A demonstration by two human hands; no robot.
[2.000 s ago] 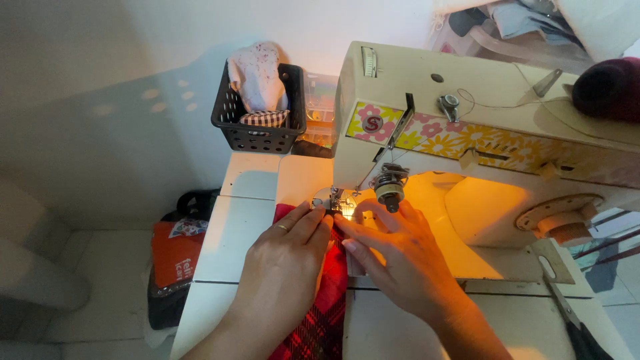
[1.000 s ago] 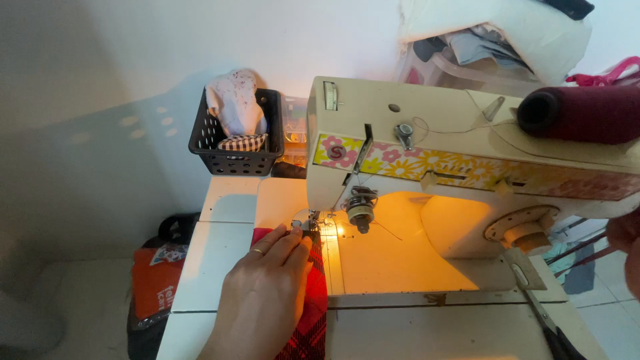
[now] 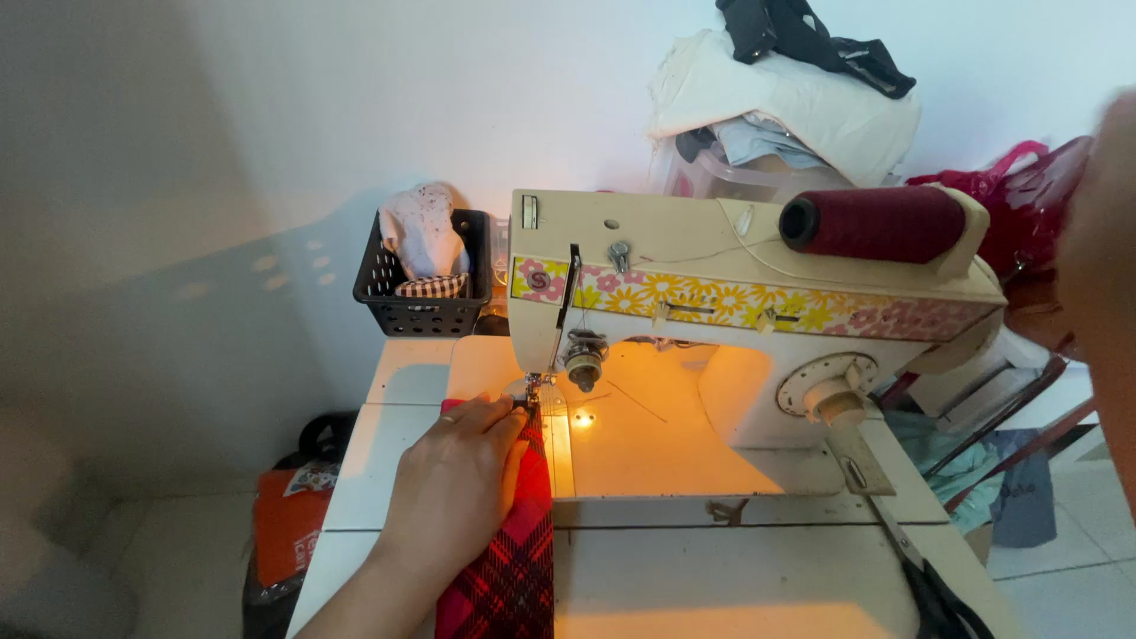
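My left hand (image 3: pixel 461 475) lies flat on a red and black plaid fabric (image 3: pixel 510 568), its fingertips close to the presser foot (image 3: pixel 532 386) of a cream sewing machine (image 3: pixel 674 213) with a floral band. The fabric runs from the foot toward the table's front edge. My right hand is raised at the far right; only a blurred part of the hand or forearm (image 3: pixel 1100 266) shows, and its fingers are hidden or out of frame. A cone of maroon thread (image 3: pixel 879 224) lies on top of the machine. The machine's lamp lights the bed.
Black-handled scissors (image 3: pixel 927 577) lie on the white tiled table (image 3: pixel 674 577) at the right. A black plastic basket (image 3: pixel 422 315) with cloths stands behind on the left. Behind the machine is a clear bin (image 3: pixel 737 182) with piled fabric. An orange bag (image 3: pixel 288 524) is beside the table, low on the left.
My right hand has left the fabric beside the needle, where it was two seconds ago, and moved to the far right. My left hand has stayed on the fabric. The view has shifted.
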